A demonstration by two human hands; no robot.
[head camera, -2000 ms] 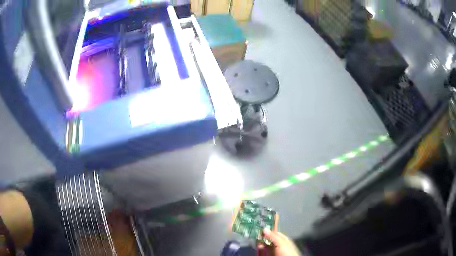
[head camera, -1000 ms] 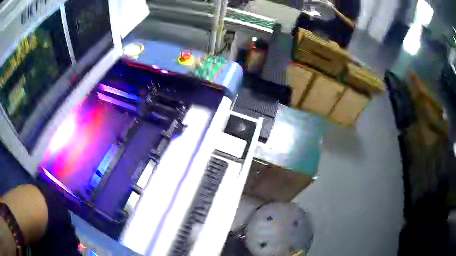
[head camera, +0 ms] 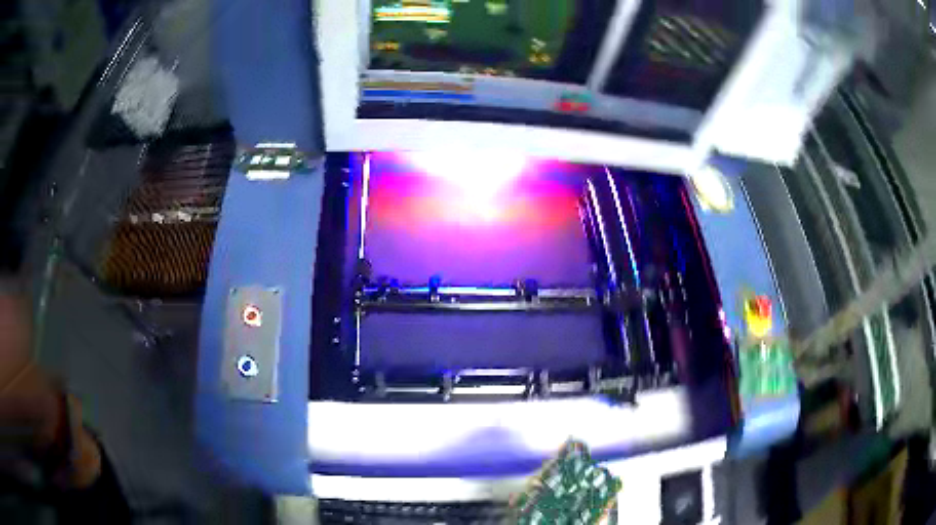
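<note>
A green circuit board panel (head camera: 568,490) is held up, tilted, at the bottom edge, in front of the inspection machine (head camera: 257,231). The edge cuts off its lower part, and my right hand is not in view. A blurred, skin-coloured part of my left arm or hand (head camera: 84,449) shows at the lower left; its fingers cannot be made out. The machine's open bay glows pink and purple. Black clamp rails (head camera: 482,303) with small clips cross it, and no panel shows between them.
The monitor (head camera: 472,36) shows green board images above the bay. Two lit buttons (head camera: 249,341) sit on the left side. A red emergency stop (head camera: 758,315) and a green panel (head camera: 765,369) are on the right side. A keyboard (head camera: 411,511) lies below. Wire racking (head camera: 169,231) stands left.
The view has swung from the floor and stool to face the machine's bay squarely. The panel, seen in my right hand two seconds ago, now shows at the bottom edge without the hand.
</note>
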